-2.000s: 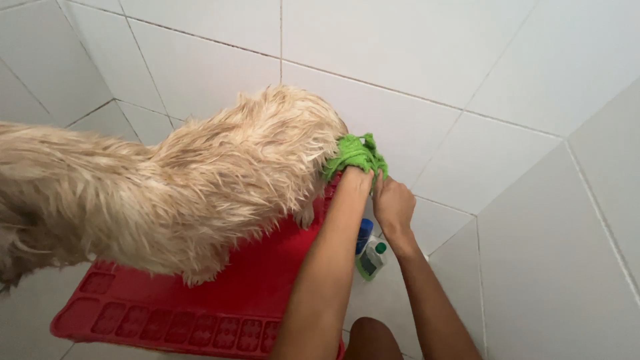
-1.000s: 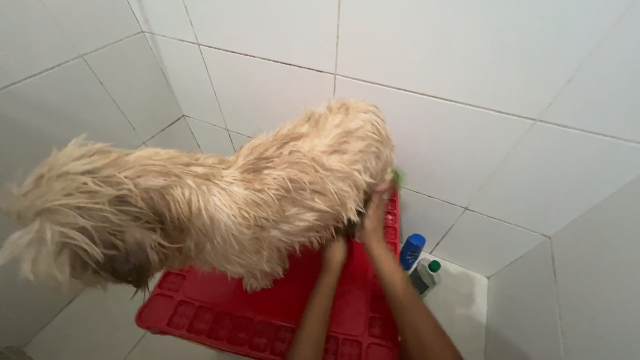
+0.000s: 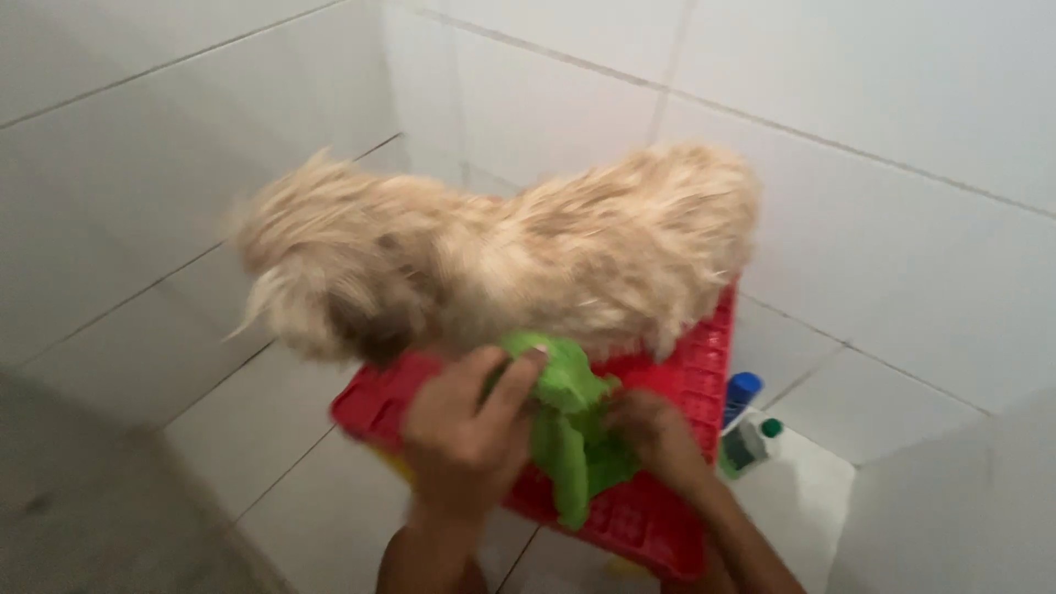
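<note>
A dog with wet, light tan fur (image 3: 577,239) stands on a red plastic table (image 3: 660,528), its darker head at the left turned down. In front of its body, my left hand (image 3: 470,412) grips a bright green cloth (image 3: 569,396) near its top. My right hand (image 3: 660,433), blurred by motion, has hold of the cloth's right side. The cloth hangs in folds over the front part of the tabletop. The dog's legs are largely hidden behind the cloth and my hands.
White tiled walls (image 3: 858,231) meet in a corner behind the dog. On the floor right of the table stand a bottle with a blue top (image 3: 742,392) and a clear bottle with a green cap (image 3: 751,445). Light floor tiles (image 3: 289,478) show at the left.
Both hands have moved from the dog's rear end to the front of its body, bringing the green cloth with them. The view has shifted, and the dog's head now shows.
</note>
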